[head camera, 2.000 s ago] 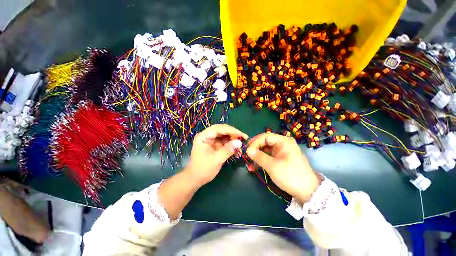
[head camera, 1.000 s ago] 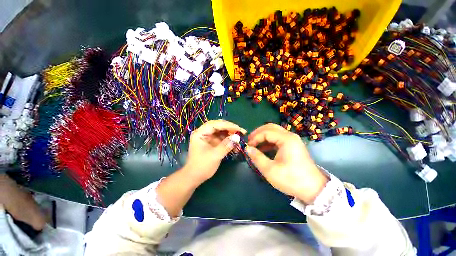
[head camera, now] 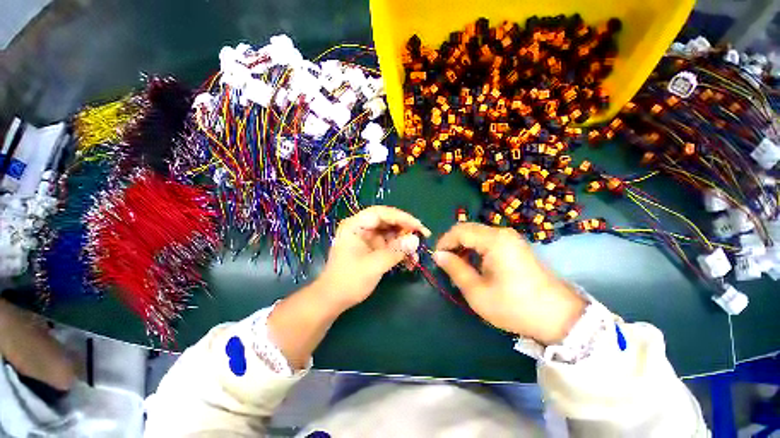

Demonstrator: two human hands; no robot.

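Note:
My left hand [head camera: 372,257] and my right hand [head camera: 505,272] are close together over the dark green top. Thin dark and red wires [head camera: 445,293] run from between my fingertips down under my right hand. My left thumb and fingers pinch something small at the wire ends; the fingers mostly hide it, and I cannot tell its kind. My right thumb and forefinger are pinched at the wires. A white piece [head camera: 528,346] shows below my right wrist, by the cuff.
A yellow bin [head camera: 387,64] spills black-and-orange connectors [head camera: 513,175] behind my hands. Half-finished harnesses [head camera: 295,145] lie left of it, finished harnesses [head camera: 718,145] right. Red wires [head camera: 154,239], yellow wires [head camera: 107,127] and blue wires [head camera: 68,269] lie left. A person's arm [head camera: 34,355] shows lower left.
My right hand has shifted a little to the right and down, opening a small gap from my left fingertips. My left hand stays at about the same place.

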